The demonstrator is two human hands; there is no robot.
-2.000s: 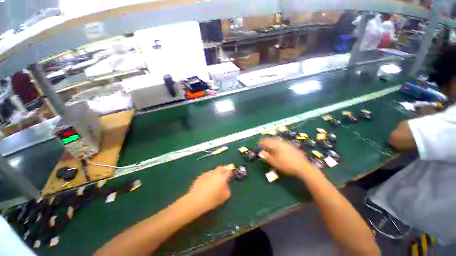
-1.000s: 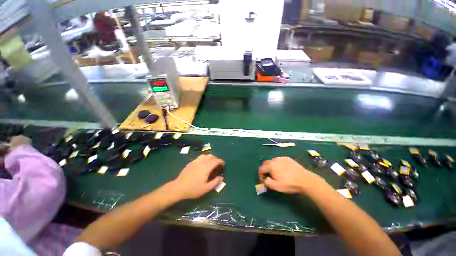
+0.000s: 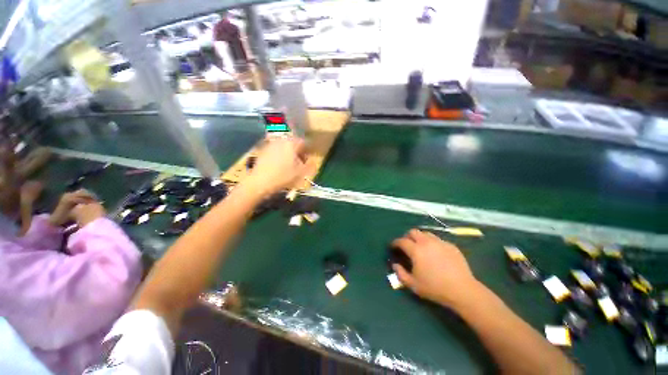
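My left hand [image 3: 277, 167] is stretched forward over the wooden board [image 3: 327, 130], in front of the power supply [image 3: 276, 123]; whether it holds anything is hidden. My right hand [image 3: 432, 265] is curled over a black electronic unit on the green belt, its pale tab [image 3: 395, 280] showing below the fingers. Another black unit with a pale tab [image 3: 335, 283] lies alone between the hands. The probe with a pale yellow handle [image 3: 466, 232] lies beyond my right hand. A pile of black units [image 3: 174, 199] is on the left, a shinier pile [image 3: 606, 293] on the right.
A person in a pink sleeve [image 3: 88, 267] works at the left. A metal post [image 3: 165, 95] rises beside the left pile. A black-and-orange device [image 3: 450, 100] and a white tray [image 3: 586, 119] stand across the belt. Clear plastic [image 3: 315, 331] lines the near edge.
The view has swung left. My left hand has left the unit between the hands and reached forward to the power supply. My right hand stays low over its unit.
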